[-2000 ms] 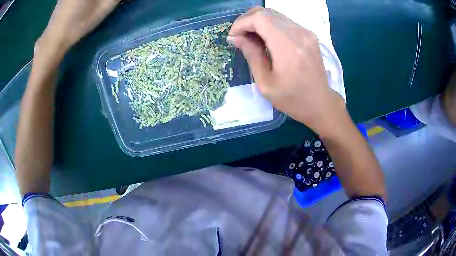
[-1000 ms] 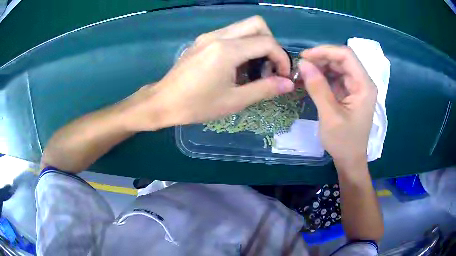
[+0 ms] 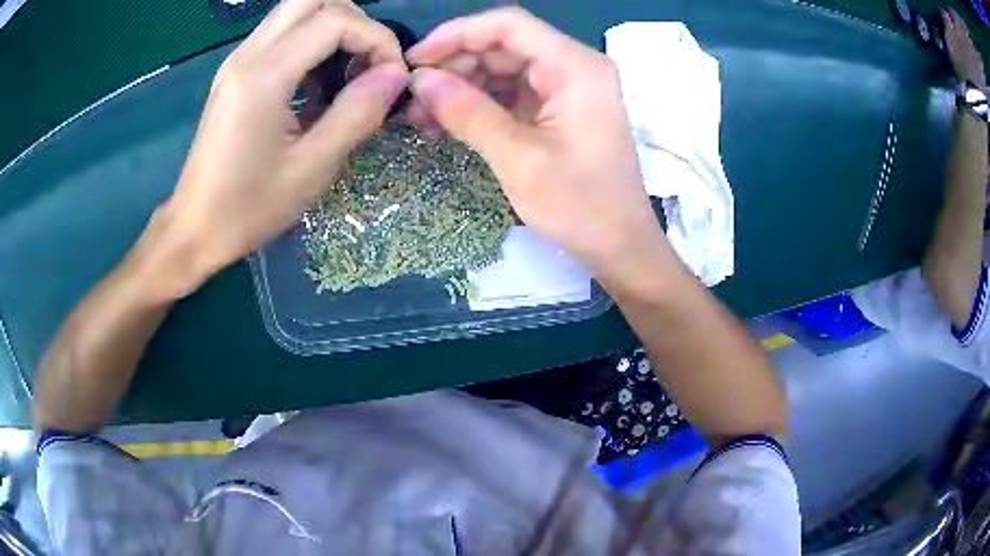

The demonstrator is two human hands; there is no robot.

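My left hand holds a round black unit, mostly hidden behind its fingers, above the tray's far edge. My right hand meets it fingertip to fingertip at the unit's edge. Its thumb and forefinger are pinched together; any tiny piece between them is too small to make out. Below both hands lies a clear shallow parts tray with a heap of small green-yellow bits and a white slip at its near right.
A crumpled white cloth or paper lies right of the tray on the green bench. A blue floor bin of black units stands below the bench edge. Another person's arm is at the right, near black units at the top right.
My left hand has come in from the upper left with the black unit. My right hand has left the tray's right side and met it. The camera view has also shifted.
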